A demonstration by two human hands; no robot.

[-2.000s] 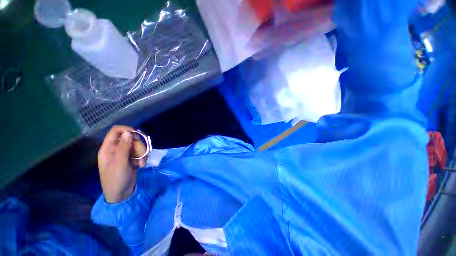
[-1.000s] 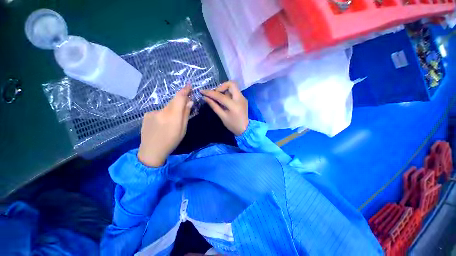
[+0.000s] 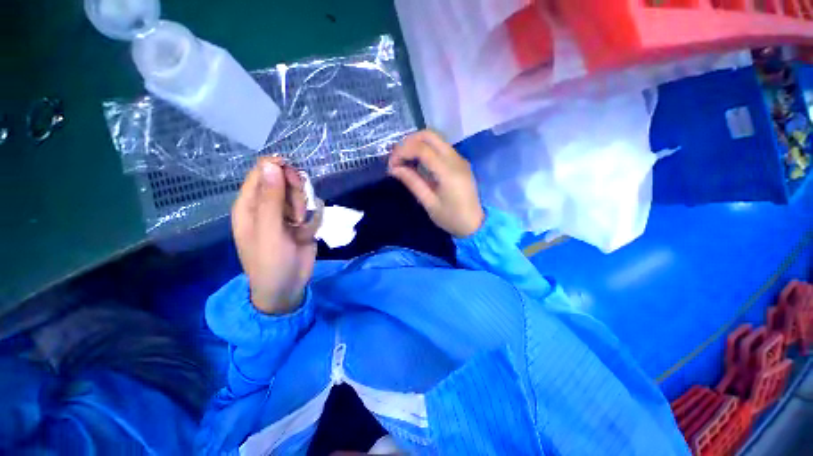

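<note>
My left hand (image 3: pixel 276 240) is above the bench's front edge. It pinches a metal ring (image 3: pixel 307 198), partly hidden by the fingers. A small white cloth (image 3: pixel 340 226) shows just beside that hand, below the ring; how it is held is unclear. My right hand (image 3: pixel 443 185) is to the right, apart from the ring, fingers bent with thumb and fingertips close; I cannot tell whether anything is between them. A translucent white bottle (image 3: pixel 209 89) lies at an angle on clear plastic film (image 3: pixel 348 98) over a grey perforated mat (image 3: pixel 192 185). Its round lid (image 3: pixel 123 7) is flipped open.
Dark rings (image 3: pixel 45 118) lie on the green bench (image 3: pixel 53 196) at far left. A red tray (image 3: pixel 615 40) sits upper right on white sheets (image 3: pixel 446 71). A bright white bag (image 3: pixel 606 178) hangs below it. Red racks (image 3: pixel 713 419) stand lower right. Blue clothing shows lower left.
My hands were close together over the mat a second ago and are now apart. The ring and white cloth have come into view at my left hand. The view has shifted slightly.
</note>
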